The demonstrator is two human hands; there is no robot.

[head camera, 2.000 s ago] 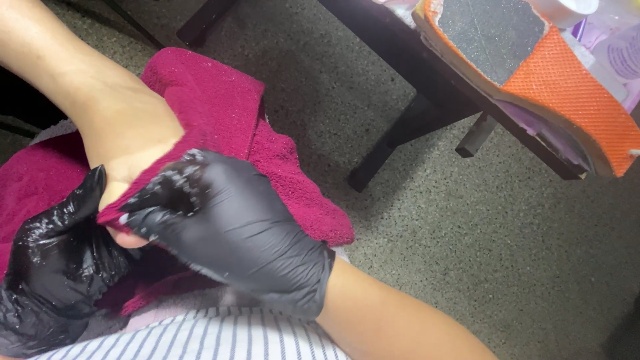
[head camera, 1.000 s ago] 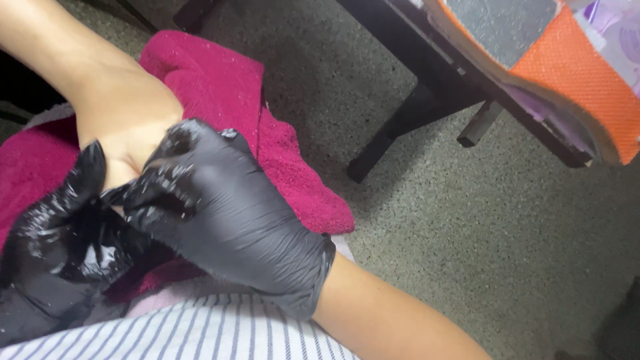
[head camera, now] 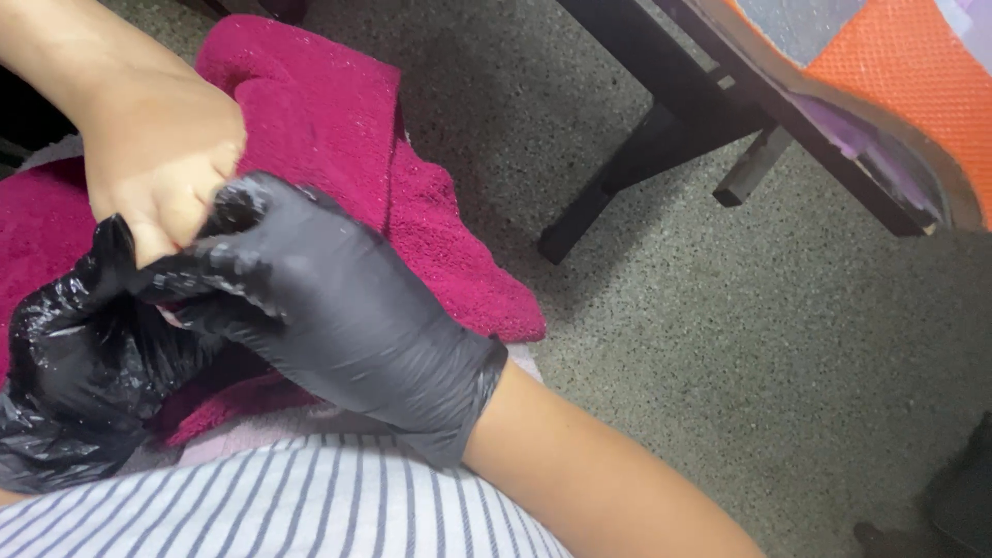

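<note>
Another person's bare foot [head camera: 159, 147] reaches in from the upper left over a magenta towel [head camera: 325, 116]. Both my hands wear black gloves with wet, shiny patches. My left hand [head camera: 85, 372] is at the lower left, its thumb and fingers closed around the toe end of the foot. From the right, my right hand [head camera: 333, 310] grips the toes with bent fingers, close against my left hand. The toe tips are mostly hidden by the gloves. Whether a small tool or cloth is between my fingers cannot be told.
A dark table frame [head camera: 697, 116] stands at the upper right over a speckled floor [head camera: 697, 333]. On it lies an orange foot file or similar board with a grey patch [head camera: 891, 77]. Striped white fabric [head camera: 310, 504] covers my lap. A dark object [head camera: 961, 488] is at the lower right.
Two seconds ago a fold of the magenta towel was in my right hand against the toes; now the towel lies away from those fingers. My right hand stays at the toes.
</note>
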